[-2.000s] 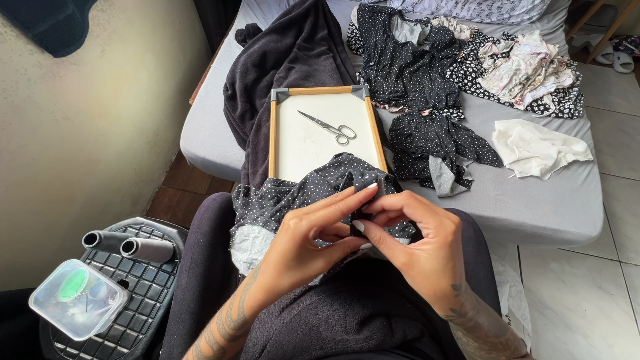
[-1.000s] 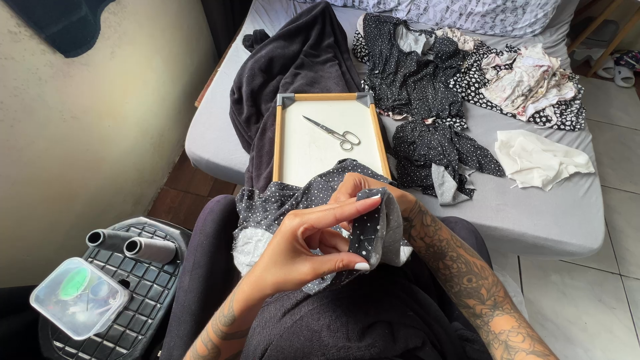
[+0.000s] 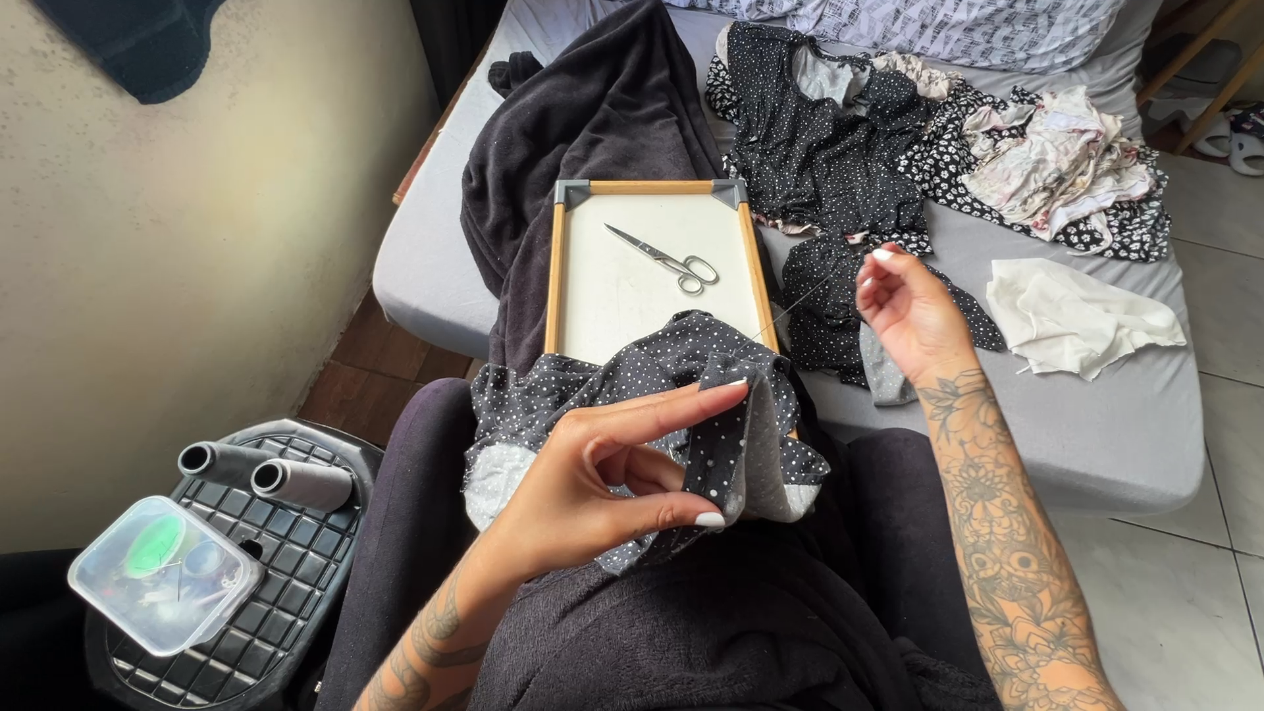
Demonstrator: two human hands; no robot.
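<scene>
Over my lap lies a black fabric with white dots (image 3: 642, 365). My left hand (image 3: 622, 464) grips a folded edge of it between thumb and fingers. Up and to the right, my right hand (image 3: 908, 306) is raised with its fingertips pinched; a thin thread (image 3: 795, 308) runs from the fabric up toward them. Whether a needle is between those fingertips cannot be made out. Beyond the fabric, metal scissors (image 3: 667, 259) rest on a white board with a wooden frame (image 3: 556, 286), whose near edge the fabric covers.
Dotted garments (image 3: 829, 138), a floral cloth (image 3: 1062, 168) and a white cloth (image 3: 1081, 311) lie on the grey-sheeted bed (image 3: 1106, 434). A dark plush blanket (image 3: 592, 118) is beside the board. At left, a black stool (image 3: 281, 533) holds thread spools (image 3: 301, 484) and a plastic box (image 3: 163, 578).
My right hand has moved away from the fabric, up and to the right, with the thread now stretched toward it. My left hand still holds the folded edge.
</scene>
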